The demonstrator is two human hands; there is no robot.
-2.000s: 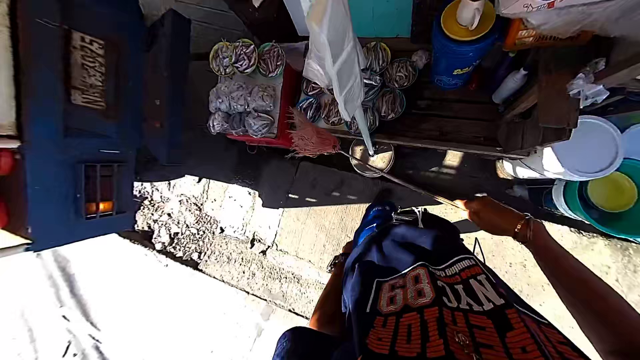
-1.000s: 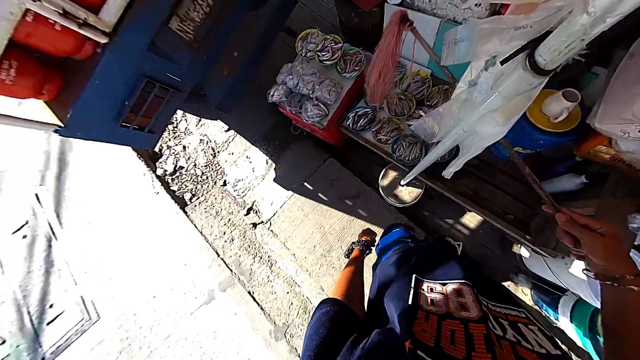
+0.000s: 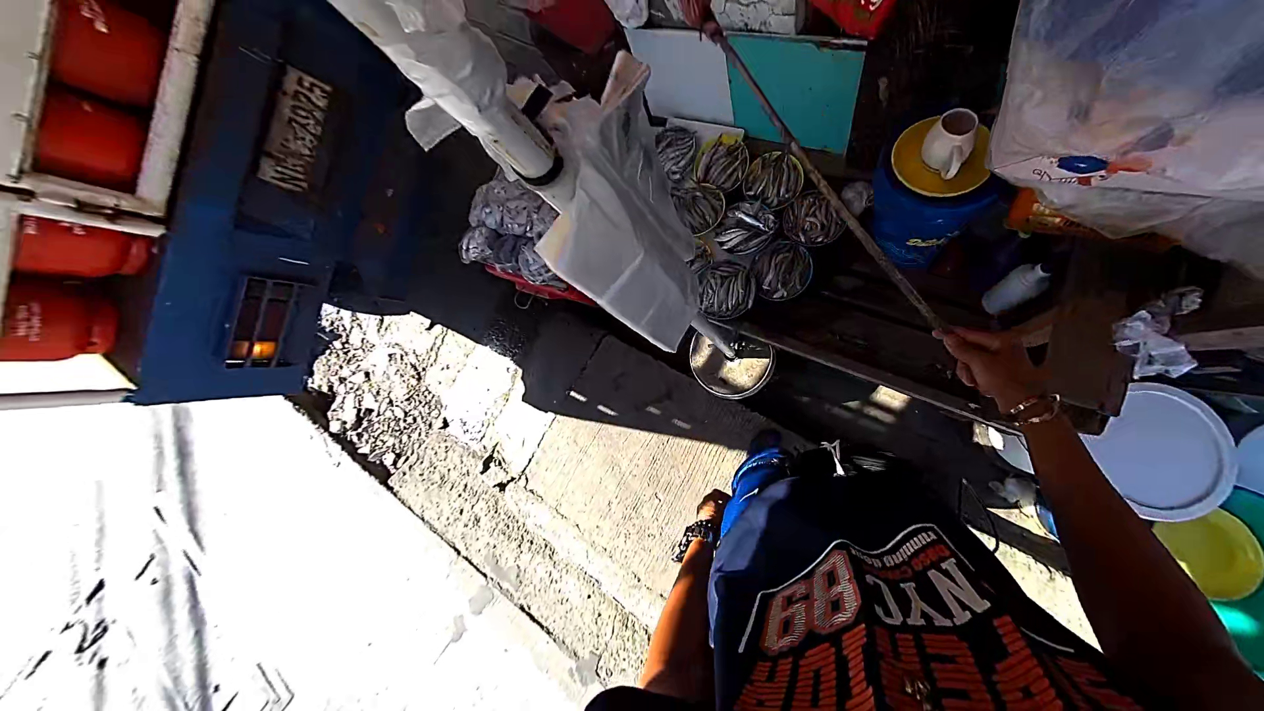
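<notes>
My right hand is closed around the lower end of a thin wooden stick, which slants up over the fish stall. Pink strands show at its far end, cut off by the top edge. Under the stick, round bowls of small fish sit together on the stall, with clear bags of fish to their left. My left hand, with a dark bracelet at its wrist, hangs by my blue shorts, partly hidden; it touches no stall item. A pole wrapped in white plastic stands in a round tin.
At the left is a blue truck with red gas cylinders. Rubble lies along the pavement edge. A blue container bears a yellow lid and a white mug. Tubs and a white round lid lie at the right.
The pink strands on the stick have moved from beside the fish, up past the bowls to the far side of the stall. My right hand has kept its hold. The view has shifted and turned.
</notes>
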